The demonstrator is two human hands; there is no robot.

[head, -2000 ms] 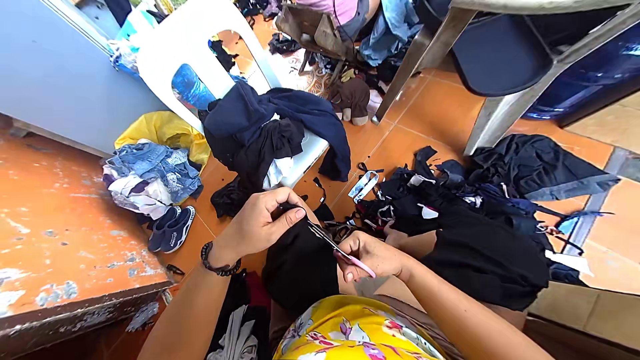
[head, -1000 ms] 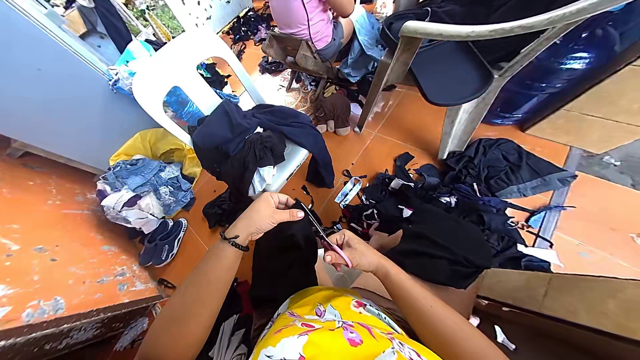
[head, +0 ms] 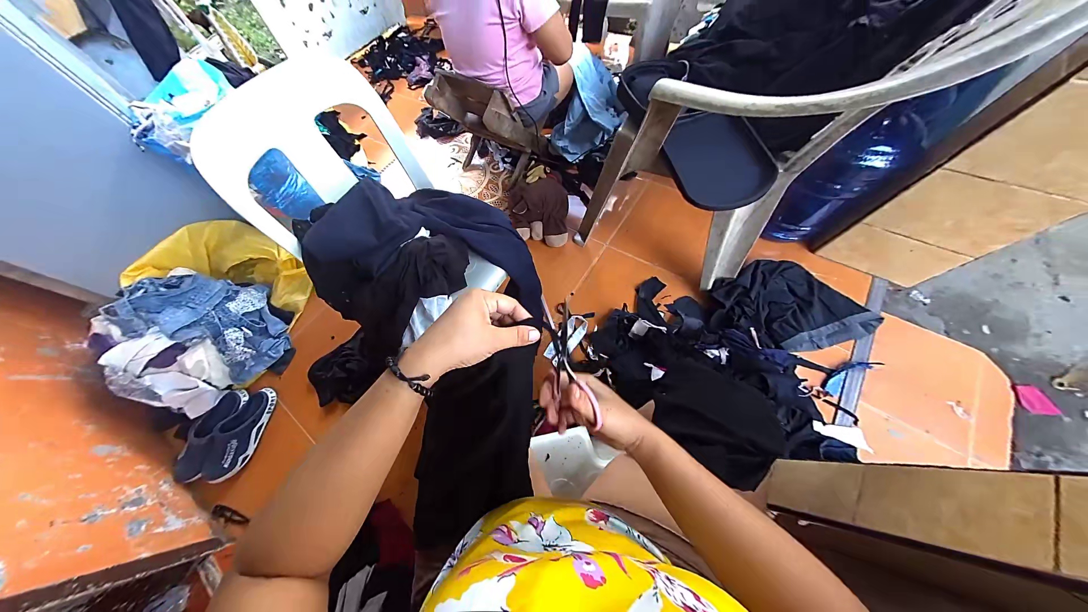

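Note:
My left hand (head: 476,333) pinches the edge of a black cloth (head: 476,442) between thumb and fingers; the cloth hangs down toward my lap. To its right, my right hand (head: 588,406) has its fingers in the pink-rimmed handle of a pair of scissors (head: 561,361), whose blades point up and away, beside the pinched edge. Whether the blades touch the cloth I cannot tell. Dark garments (head: 382,246) lie over the seat of a white plastic chair (head: 229,119) in front of me. A heap of black cloth pieces (head: 714,399) lies on the floor at the right.
Jeans and pale clothes (head: 200,319) spill from a yellow bag (head: 229,246) at the left, near dark slippers (head: 229,442). A worn orange bench (head: 76,442) stands at the left edge. Ahead, a person (head: 497,51) sits on a low wooden seat, near a grey armchair (head: 731,102).
The black cloth now hangs longer and straighter beneath my left hand than two seconds ago. The scissors now point more steeply upward. The view has shifted somewhat.

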